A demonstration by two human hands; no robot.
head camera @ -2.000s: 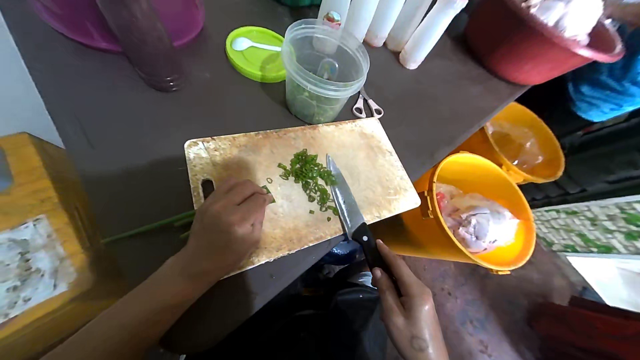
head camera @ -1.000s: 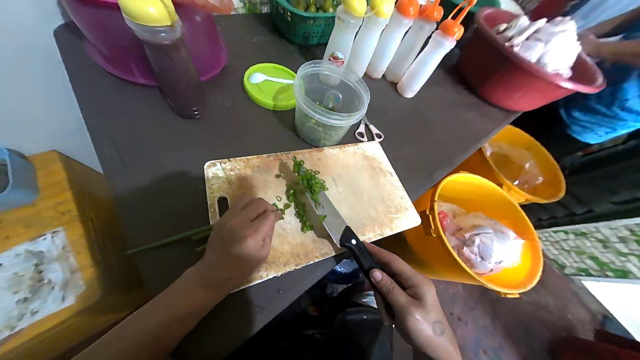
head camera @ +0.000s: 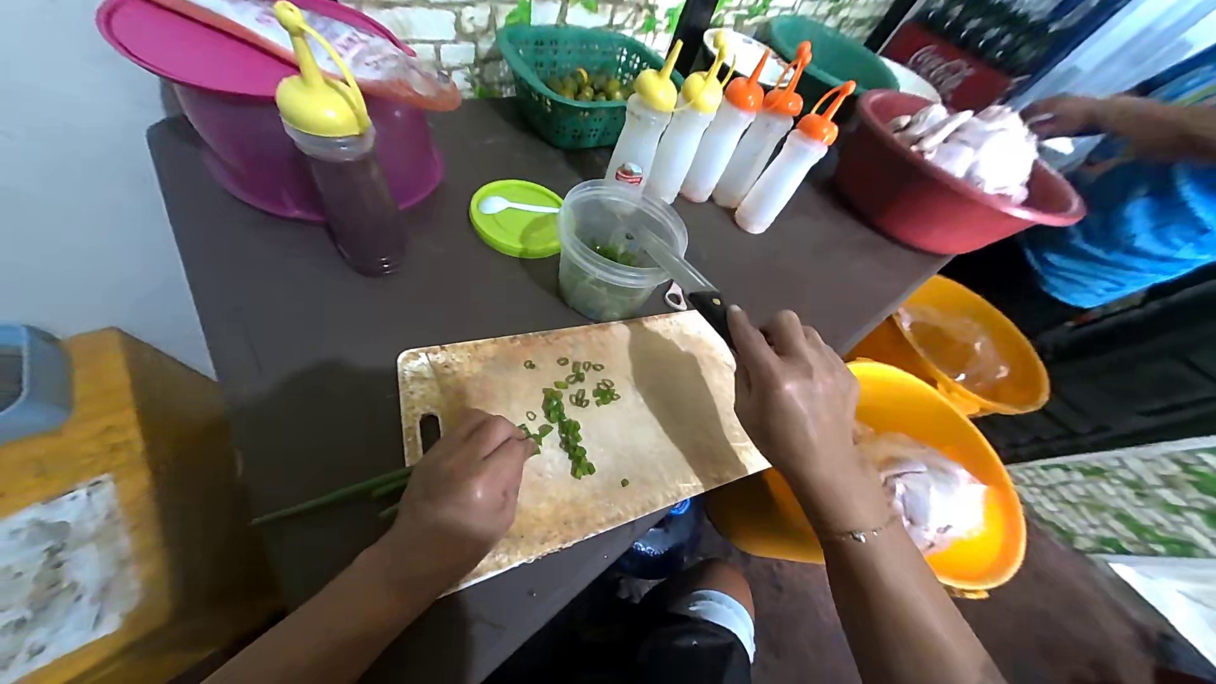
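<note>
My left hand (head camera: 470, 475) is closed on a bunch of green onion stalks (head camera: 347, 491) at the left of the worn cutting board (head camera: 655, 437); the stalks reach out past the board's left edge. Chopped green onion (head camera: 567, 427) lies scattered by the fingertips. In my right hand (head camera: 788, 380) is the black handle of a kitchen knife (head camera: 680, 263), its blade tip inside the mouth of a clear plastic tub (head camera: 608, 285) behind the board. Chopped greens lie in the tub. A white spoon (head camera: 518, 205) rests on the green lid (head camera: 514, 237) beside it.
Squeeze bottles (head camera: 781, 180) and a green basket (head camera: 560, 123) stand behind. Scissors (head camera: 674, 296) lie by the tub. A person's hand is at the red basin (head camera: 902, 190) of meat. Yellow buckets (head camera: 997, 532) are at right, a dark-filled bottle (head camera: 356, 204) at left.
My right hand with the knife has moved up from the board to the tub. Less chopped onion lies on the board than before. The view has tilted upward.
</note>
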